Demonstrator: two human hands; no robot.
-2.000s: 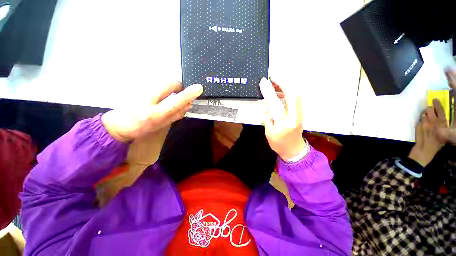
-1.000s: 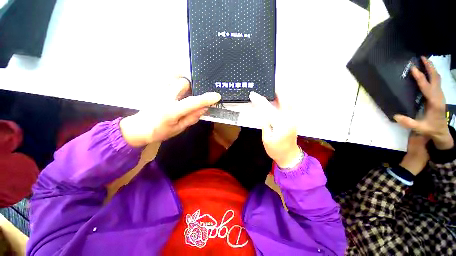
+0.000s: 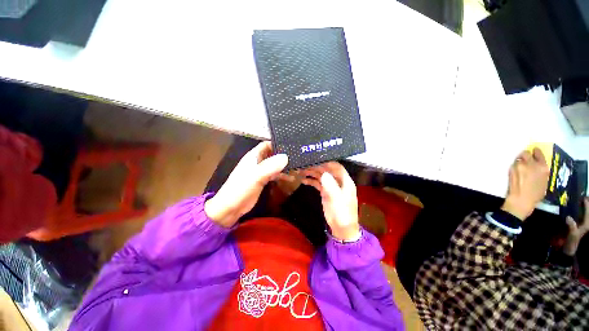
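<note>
A closed black gift box (image 3: 311, 97) with pale dots and small white lettering lies near the front edge of the white tabletop, its near end over the edge. My left hand (image 3: 250, 181) grips its near left corner, thumb on top. My right hand (image 3: 334, 192) is at the near end, fingers bent beside the box's lower edge; whether they bear on it is hard to tell.
Black boxes (image 3: 58, 22) lie at the far left. Large black boxes (image 3: 533, 45) stand at the right. A neighbour's hand (image 3: 528, 178) holds a yellow and black item at the right. A red stool (image 3: 110, 187) stands below left.
The view has shifted. The gift box is turned slightly and shows whole. My right hand has moved from its near right corner to below its near edge. The neighbour's hand has left the black box.
</note>
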